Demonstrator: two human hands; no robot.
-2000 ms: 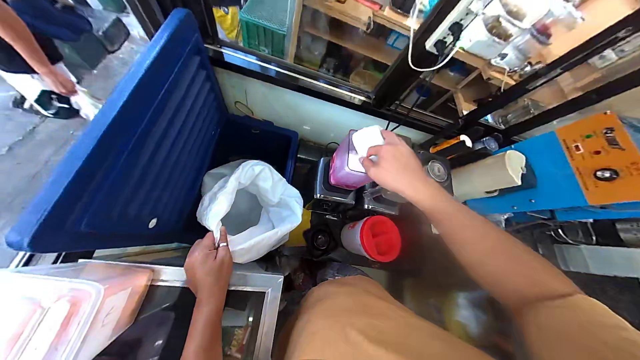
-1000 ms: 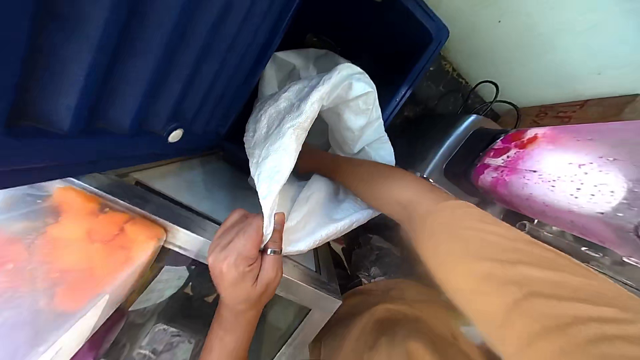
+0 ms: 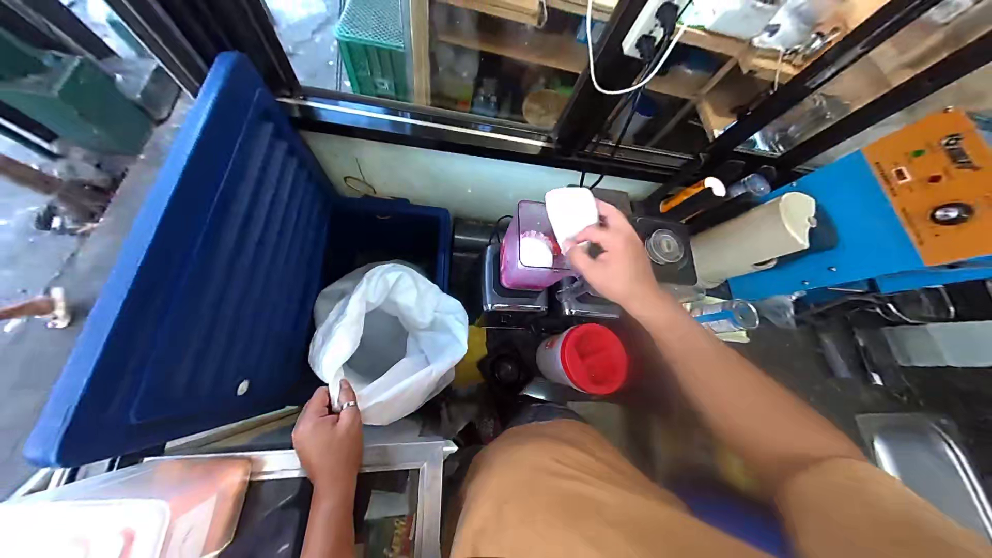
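Observation:
My left hand (image 3: 332, 434), with a ring on one finger, grips the rolled rim of a white woven sack (image 3: 418, 310) that stands open in front of a blue cooler box (image 3: 446, 248). In my right hand (image 3: 616, 252) is a white scoop or small cup (image 3: 572, 211), tilted over the mouth of a clear blender jar (image 3: 524, 246). The jar holds pink and white contents and sits on a silver and black base (image 3: 515, 304). A red-lidded container (image 3: 595, 359) stands just below my right hand. What lies deep inside the sack is hidden.
The cooler's raised blue lid (image 3: 194, 287) fills the left. A blue machine with an orange control panel (image 3: 934, 186) and a cream pitcher (image 3: 756, 236) are at right. A metal-framed glass case (image 3: 430, 480) and a plastic food container (image 3: 201, 496) lie at lower left. A window frame crosses behind.
One second ago my right hand was down inside the sack; now it is over the blender jar with the white scoop. My left hand keeps hold of the sack's rim. The view has shifted widely.

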